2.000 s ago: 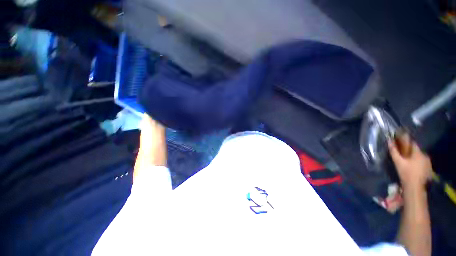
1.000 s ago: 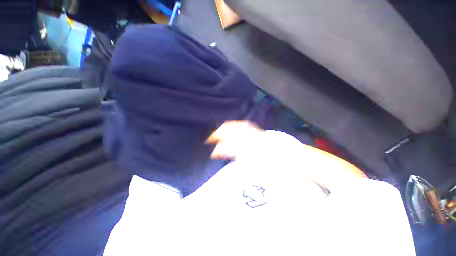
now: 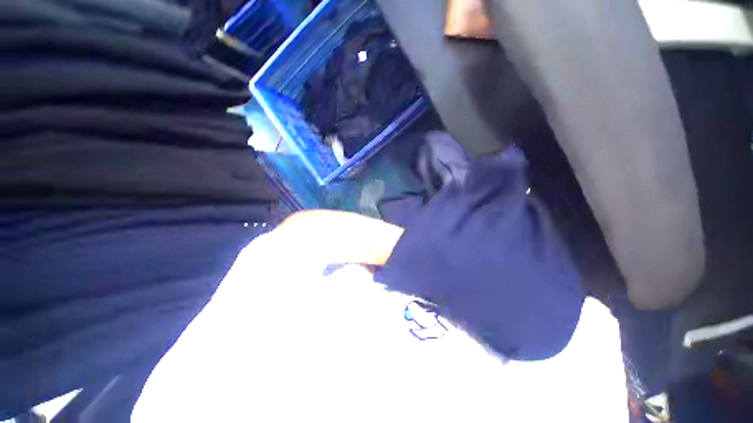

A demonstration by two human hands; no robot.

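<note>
A navy garment point(image 3: 495, 256), bunched and draped, hangs in front of my white shirt at the centre. My left forearm reaches in from the left, and the bare wrist meets the cloth's left edge. My left hand is hidden by the garment, so its grip does not show. My right hand is not visible.
A long grey padded board point(image 3: 607, 149) runs down the right side. A blue crate point(image 3: 287, 132) with dark items in it is at upper centre. Dark hung garments point(image 3: 124, 198) fill the left. A pale strip point(image 3: 718, 331) lies at lower right.
The navy garment has moved right from the hung garments and looks more compact. The hand seen on it is no longer visible. The blue crate has come into view; the iron has left it.
</note>
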